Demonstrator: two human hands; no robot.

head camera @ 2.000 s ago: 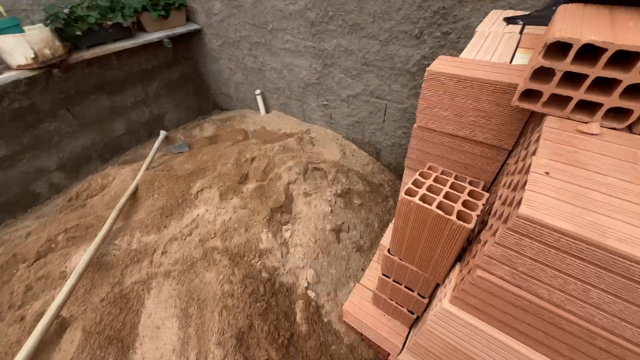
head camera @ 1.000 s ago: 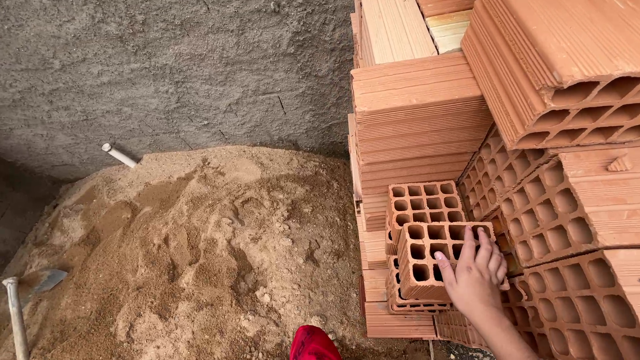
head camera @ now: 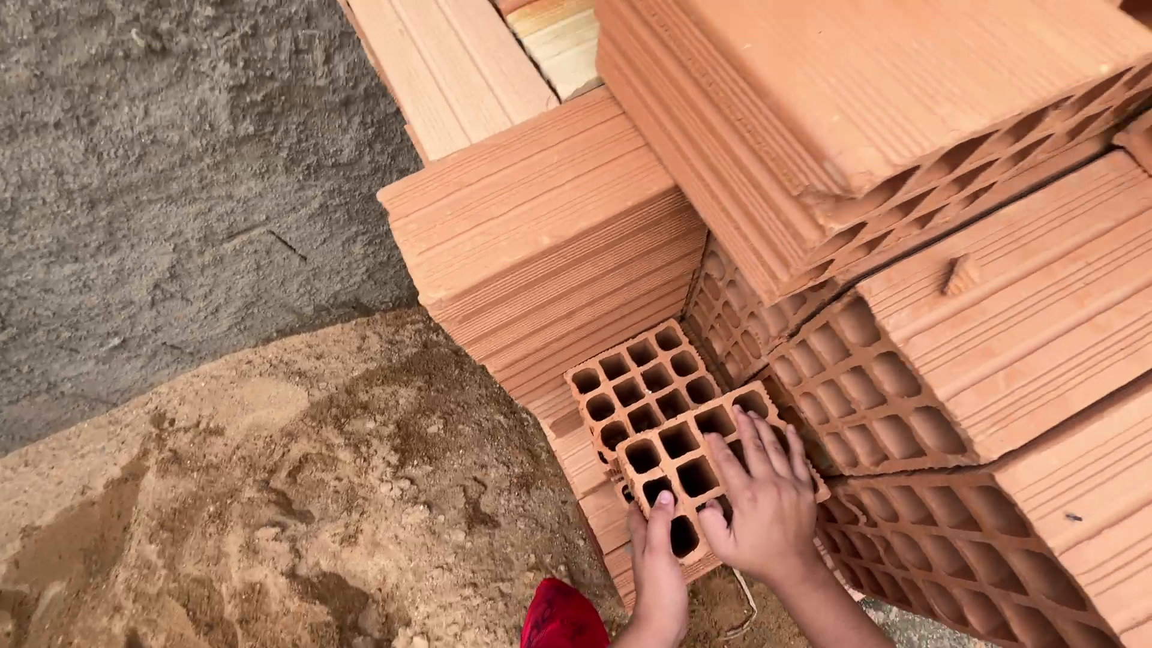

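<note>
An upright hollow clay brick (head camera: 677, 441) stands with its square holes facing up, in the corner of the stacked bricks. My left hand (head camera: 659, 558) is at its near left edge, the thumb over the rim by a hole and the fingers down its side. My right hand (head camera: 765, 490) lies over its top right part, fingers spread across the holes. Another upright hollow brick (head camera: 621, 382) stands right behind it, against the brick stack (head camera: 549, 225). The undersides of both hands are hidden, so a firm grip cannot be told.
Large hollow bricks (head camera: 900, 90) are piled high at the right, with a small broken chip (head camera: 961, 274) on one. A sand pile (head camera: 297, 486) slopes up to a rough cement wall (head camera: 180, 180) at the left. Something red (head camera: 562, 616) shows at the bottom edge.
My left hand has come into view at the brick's left edge. One second ago only my right hand was on that brick; two seconds ago no hand was in view. The view has moved closer.
</note>
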